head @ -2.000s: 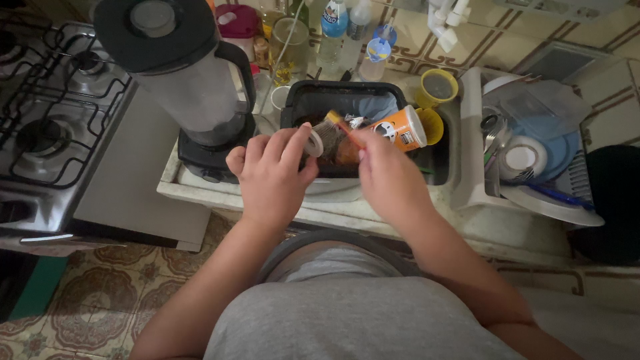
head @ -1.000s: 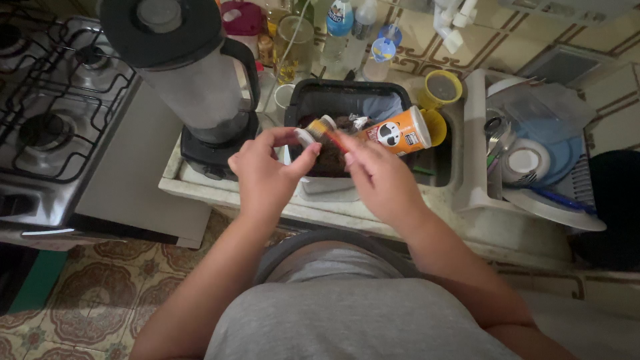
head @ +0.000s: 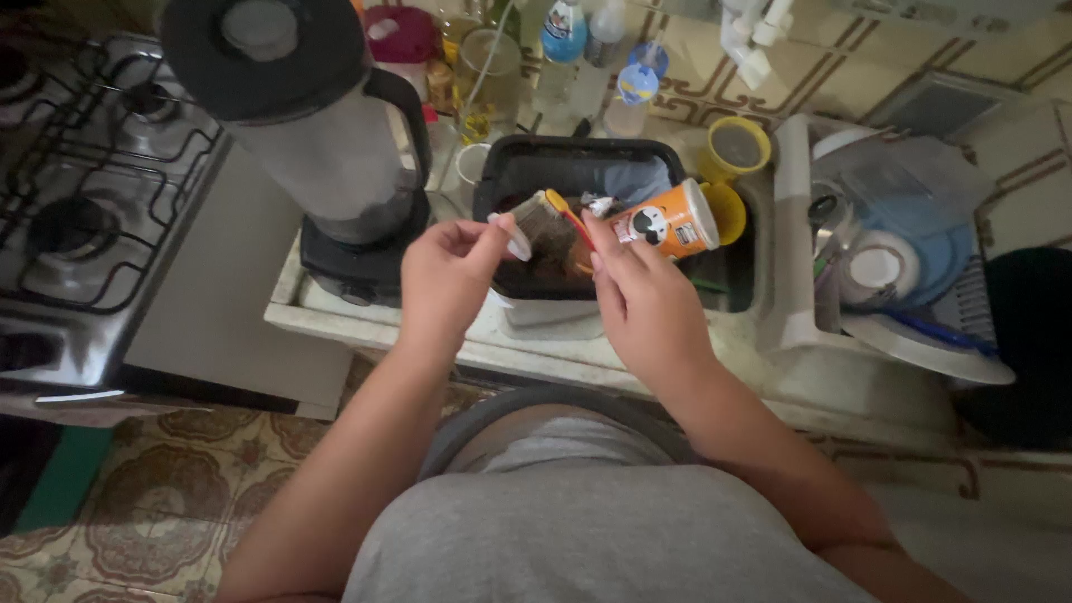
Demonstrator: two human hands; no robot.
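Note:
My left hand [head: 452, 272] pinches the rim of a small round white and translucent piece [head: 517, 241], perhaps a lid or strainer. My right hand [head: 641, 306] grips a red and yellow toothbrush [head: 571, 219], its head close to the translucent piece; whether they touch is unclear. Both hands are over the near edge of a black-rimmed bin [head: 578, 144], which holds dark brown waste, crumpled foil and an orange Pringles can [head: 666, 224] leaning toward the right rim.
A blender [head: 322, 159] stands left of the bin, beside the gas stove [head: 92, 201]. Bottles [head: 559, 59] line the tiled wall. Two yellow cups [head: 737, 146] are right of the bin, before a dish rack [head: 796, 243] with plates, bowls and cutlery.
The left hand has turned, so the round piece is now held tilted by its rim. The toothbrush remains in my right hand, which has shifted slightly.

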